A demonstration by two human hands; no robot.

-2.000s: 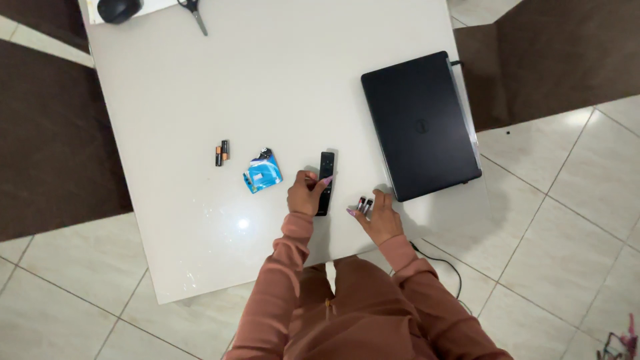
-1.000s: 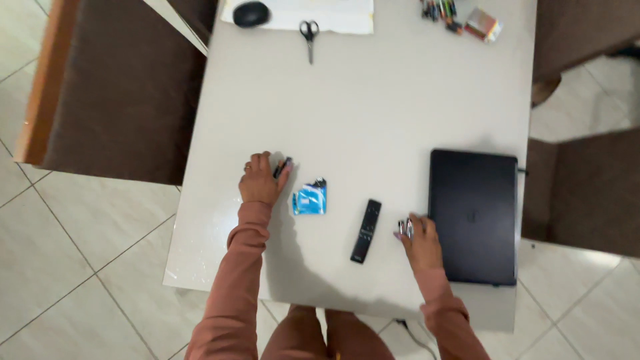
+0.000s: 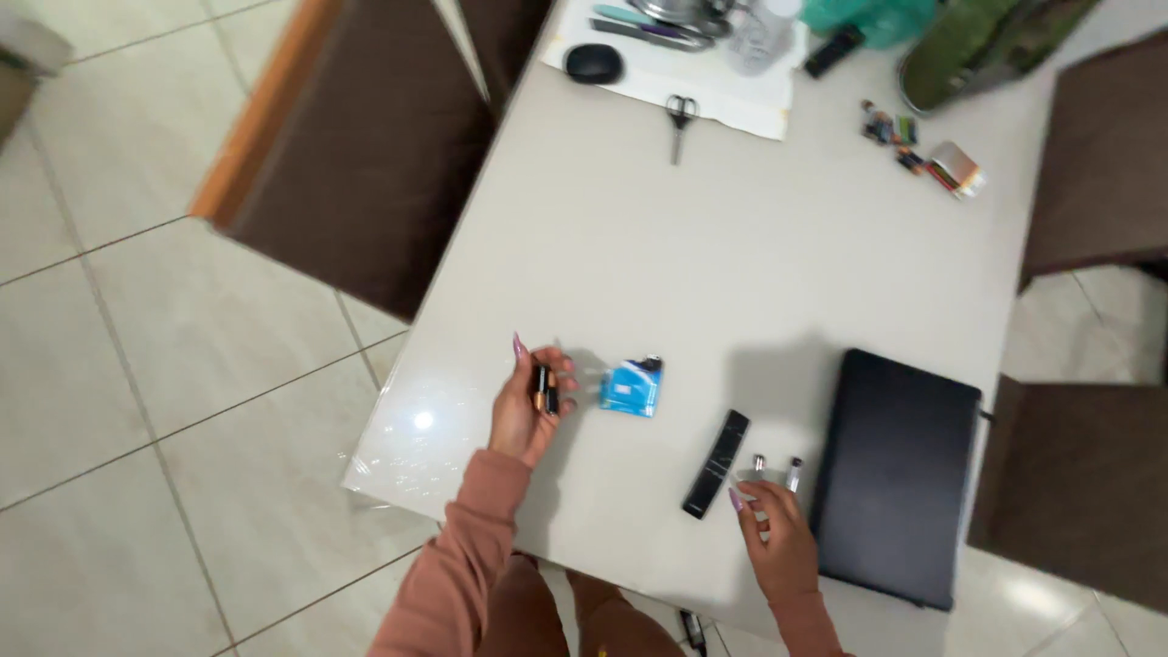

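My left hand (image 3: 529, 406), palm turned up, holds two black-and-copper batteries (image 3: 546, 391) above the left part of the table. Just right of it lies a blue battery package (image 3: 631, 388). A black remote control (image 3: 716, 464) rests at a slant between the package and my right hand (image 3: 776, 534). The right hand hovers with fingers bent and apart, nothing seen in it. Right beyond its fingers, on the tabletop, are two small silvery batteries, one to the left (image 3: 759, 463) and one to the right (image 3: 795, 473).
A closed black laptop (image 3: 899, 479) lies right of my right hand. Scissors (image 3: 677, 128), a computer mouse (image 3: 594, 64) and a white cloth (image 3: 730, 114) are at the far side. Loose batteries (image 3: 881, 126), a small box (image 3: 956, 169) and a green case (image 3: 985, 46) stand far right. Brown chairs (image 3: 365, 155) flank the table.
My left hand has gone from the remote to the two dark batteries and lifted them. The silvery batteries, earlier in my right hand, now lie on the table. The view has shifted.
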